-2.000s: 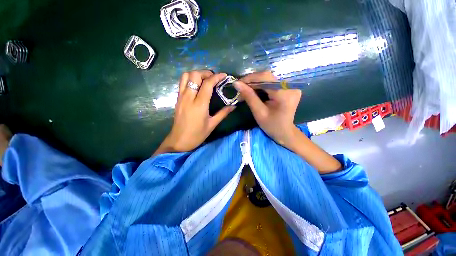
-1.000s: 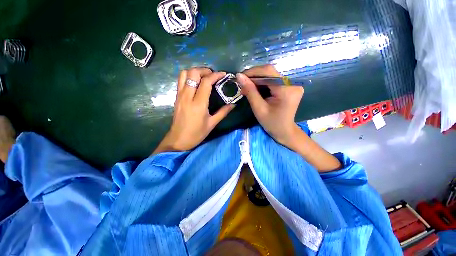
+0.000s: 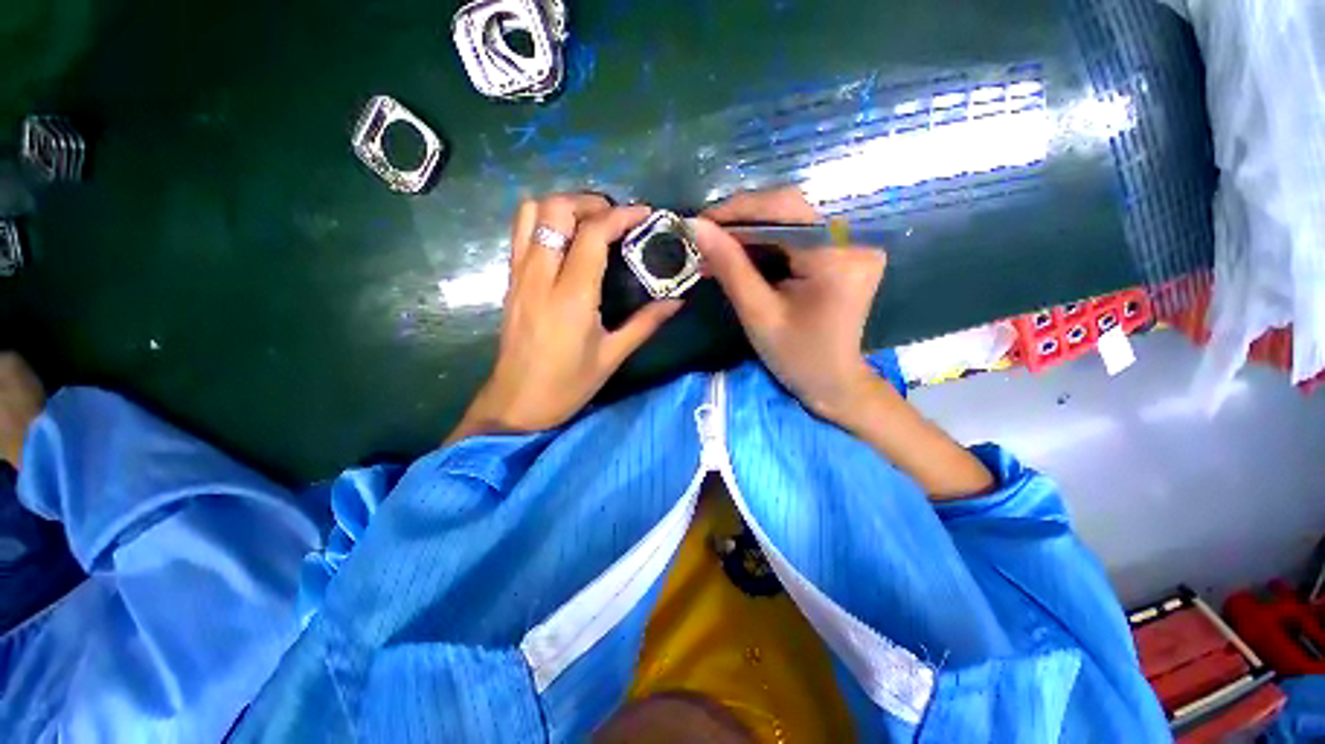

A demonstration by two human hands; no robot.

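Note:
A silver-grey watch case (image 3: pixel 632 259) with a large round hole is held just above the green worktop in front of me. My left hand (image 3: pixel 564 313) grips its left side between thumb and index finger; a ring shows on one finger. My right hand (image 3: pixel 796 291) holds a slim scraper (image 3: pixel 785 225) like a pen, with a yellow band near its rear. The right fingertips are at the case's right edge and hide the tool's tip.
A single watch case (image 3: pixel 372 157) and an overlapping pile of cases (image 3: pixel 472 58) lie beyond my hands. More cases (image 3: pixel 54 148) lie far left, near another person's blue sleeve (image 3: pixel 131 480). A red parts tray (image 3: pixel 1083 332) and white plastic film (image 3: pixel 1261 175) are at the right.
The watch case is tilted slightly differently between my fingers. The scraper lies a little flatter than two seconds ago. Both hands stay in nearly the same place.

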